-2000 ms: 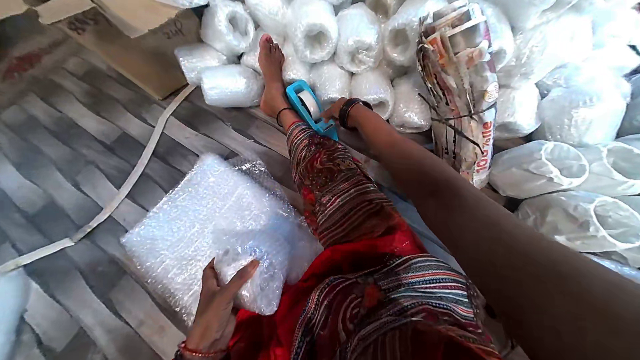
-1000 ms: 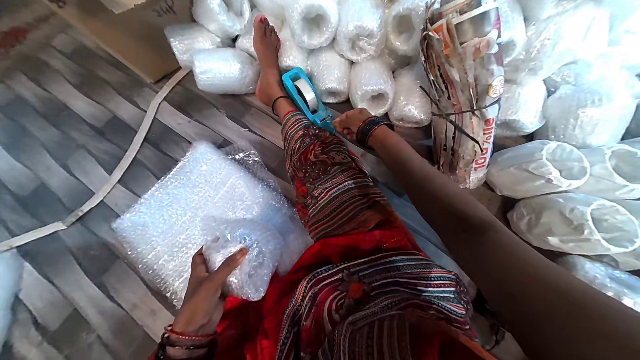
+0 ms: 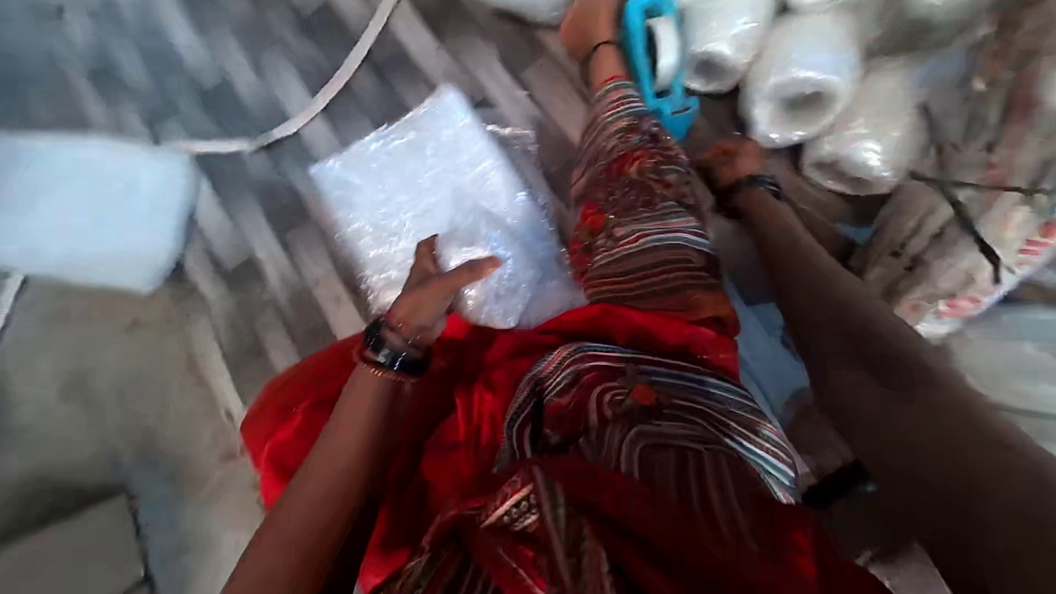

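My left hand (image 3: 437,289) rests with spread thumb and finger on a bubble-wrapped bundle (image 3: 487,285), which lies at the near edge of a stack of bubble wrap sheets (image 3: 421,177) on the floor. The bundle's content cannot be made out. A blue tape dispenser (image 3: 664,70) with a white roll of tape stands against my foot and lower leg. Just below and right of it is my right hand (image 3: 730,161), blurred and beside my shin; its fingers are partly hidden, and whether it holds anything cannot be seen.
Several bubble-wrapped cylinders (image 3: 804,91) lie at the upper right, beside a tied bundle of printed packaging (image 3: 957,247). A white strap (image 3: 330,91) curves over the patterned floor mat (image 3: 280,214). At the left lies a pale, flat sheet-like thing (image 3: 91,210).
The view has swung down and to the left. My left hand stays at the wrapped bundle, and my right hand stays low beside the tape dispenser.
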